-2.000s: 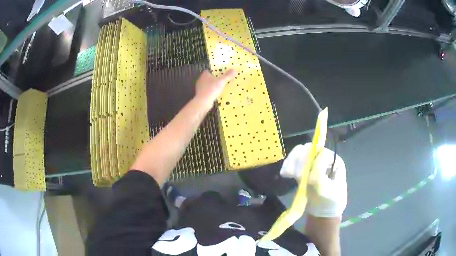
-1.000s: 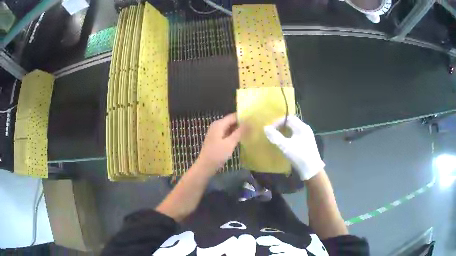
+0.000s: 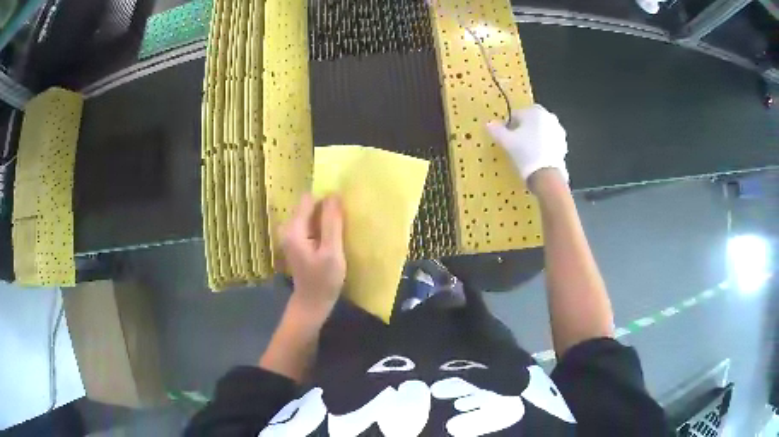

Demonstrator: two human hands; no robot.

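Note:
The plain yellow sheet (image 3: 376, 205) is in my bare left hand (image 3: 316, 243), pinched at its left side, over the near end of the row of boards on edge (image 3: 376, 94). My gloved right hand (image 3: 534, 145) is over the right edge of the dotted yellow LED board (image 3: 483, 179), with the thin dark test lead (image 3: 495, 72) running to its fingers. The lead's tip is hidden. The board lies at the right end of the row.
Several yellow boards (image 3: 235, 162) stand fanned at the left of the row. A yellow stack (image 3: 44, 188) is at far left, above a cardboard box (image 3: 115, 341). A green board (image 3: 175, 30) lies behind. The bench's near edge (image 3: 675, 177) runs right.
The yellow sheet has moved left off the dotted board, now in my left hand alone. My right hand has moved up and right with the lead. The view has shifted, so the boards sit higher in frame.

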